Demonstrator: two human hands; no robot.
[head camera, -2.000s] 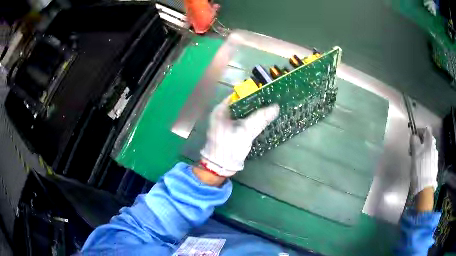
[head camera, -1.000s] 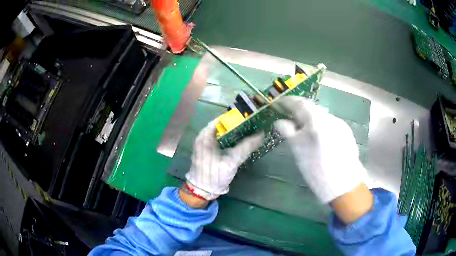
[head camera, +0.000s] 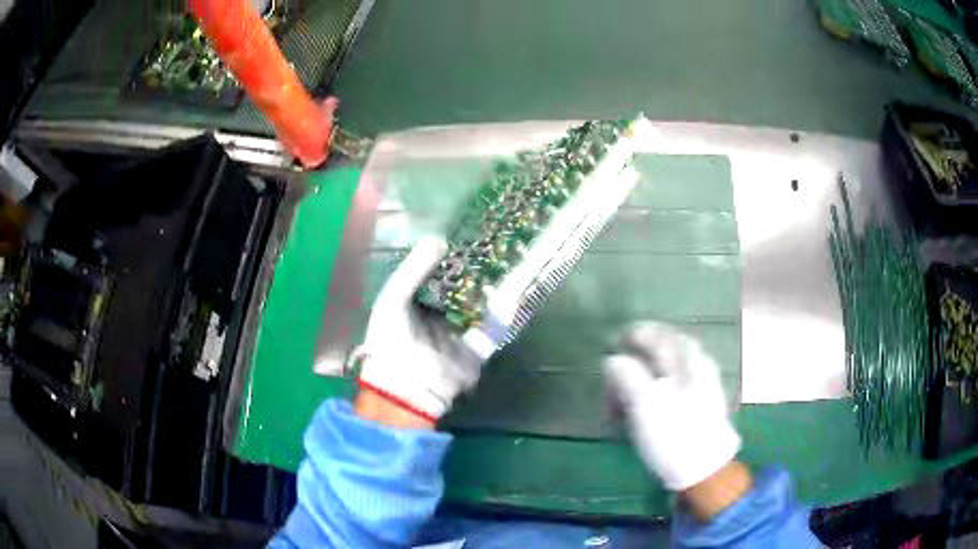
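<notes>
A populated circuit board (head camera: 515, 220) is held tilted above the grey-green grooved pad (head camera: 681, 273). Its green face with dense parts shows, and a white ribbed heatsink or cover (head camera: 563, 252) runs along its lower right side. My left hand (head camera: 413, 349), in a white glove with a red cuff edge, grips the board's lower left end. My right hand (head camera: 676, 407), gloved and blurred, is over the pad's lower right part, apart from the board. Its fingers are curled and partly blurred, and whether they hold something small cannot be told.
Thin green strips (head camera: 885, 332) lie at the right, beside the silvery metal plate (head camera: 788, 322). Two black bins (head camera: 895, 161) with yellow-green scraps are at the far right. Black totes (head camera: 150, 322) stand at left. An orange-wrapped post (head camera: 263, 80) rises at the upper left.
The board has been turned, so its part-covered face and white ribbed piece show. My right hand has come off it and moved lower. The green strip seen across the board is gone from there.
</notes>
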